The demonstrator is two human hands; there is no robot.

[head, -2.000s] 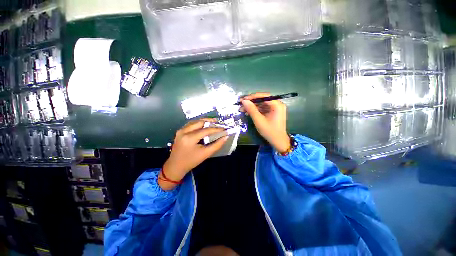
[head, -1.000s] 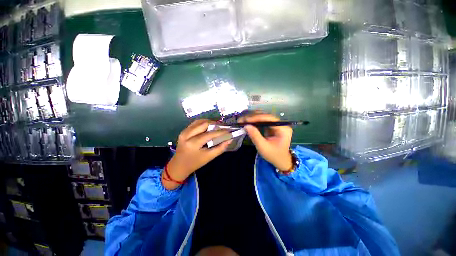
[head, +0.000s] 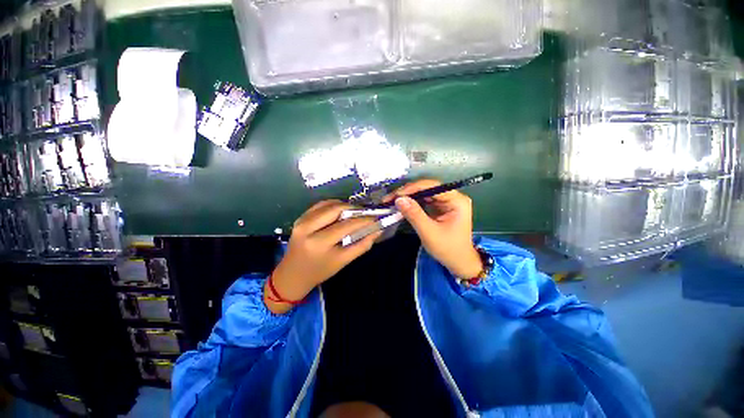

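My left hand [head: 314, 249] holds a white-edged label sheet [head: 369, 232], curled between the fingers, close to the mat's front edge. My right hand [head: 441, 224] holds dark tweezers [head: 453, 186], their rear end pointing up and right. Their tip is at the sheet, partly hidden by my fingers. The two hands nearly meet. A small dark and silver circuit board [head: 369, 194] shows just beyond the fingertips; whether it is held cannot be told. A cluster of boards [head: 352, 162] glares white on the green mat behind the hands.
A frosted empty blister tray [head: 322, 41] is at the top. A white curling liner strip [head: 152, 122] and a board stack [head: 229, 117] lie upper left. Filled blister trays [head: 61, 155] stand left, clear stacked trays [head: 644, 147] right. Dark racks [head: 147, 306] are below left.
My right hand has moved down and left from beside the board cluster to my left hand. The tweezers' rear end now tilts up more. The label sheet shows narrower between the fingers.
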